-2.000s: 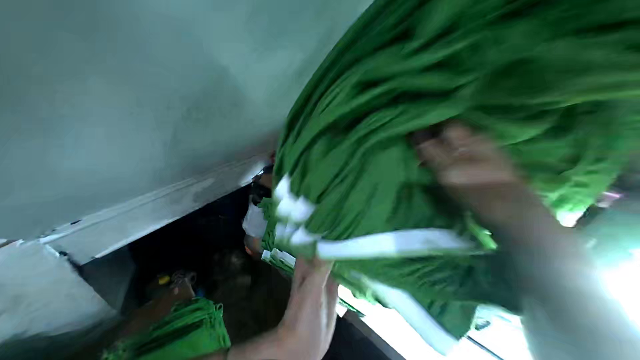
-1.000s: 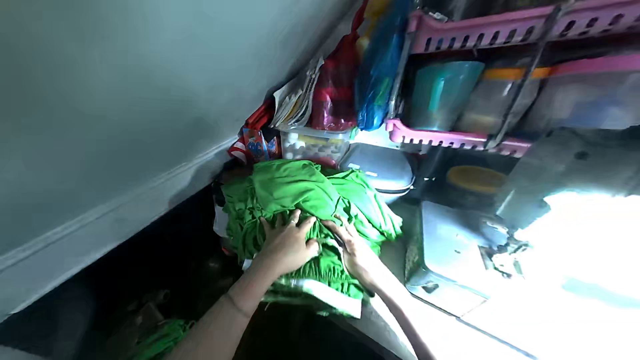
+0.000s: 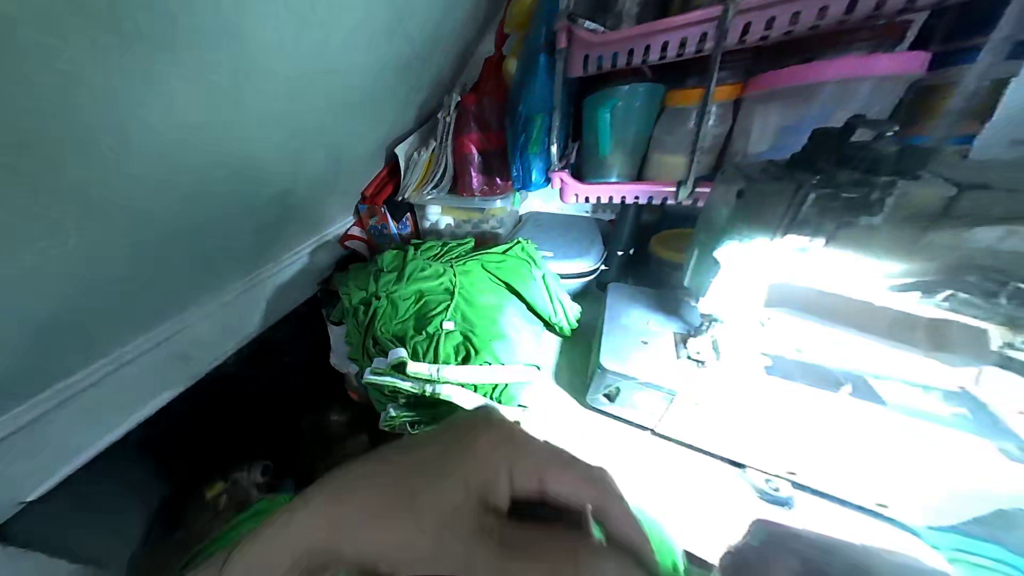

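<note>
A heap of green fabric (image 3: 448, 312) with white bands along its near edge lies beside the wall. My left hand (image 3: 480, 496) is large and blurred in the foreground, below the heap, with its fingers curled. Bits of green cloth (image 3: 660, 544) show by its fingers; whether it grips them is unclear. At the bottom edge a dark, blurred shape, probably my right hand (image 3: 832, 552), is cut off by the frame, its fingers hidden. To the right of the heap stands a sewing machine (image 3: 640, 344), partly washed out by bright light.
Pink plastic shelves (image 3: 632, 192) hold a teal mug (image 3: 620, 132) and jars. Behind the heap are a clear plastic box (image 3: 468, 218), a grey case (image 3: 564, 244) and red and blue bags. A wall (image 3: 176, 160) rises at the left, above a dark gap.
Both hands have left the green heap, where they pressed a second ago, and moved down toward the near edge. Two seconds ago the green fabric was lifted in my hands; now it lies by the wall.
</note>
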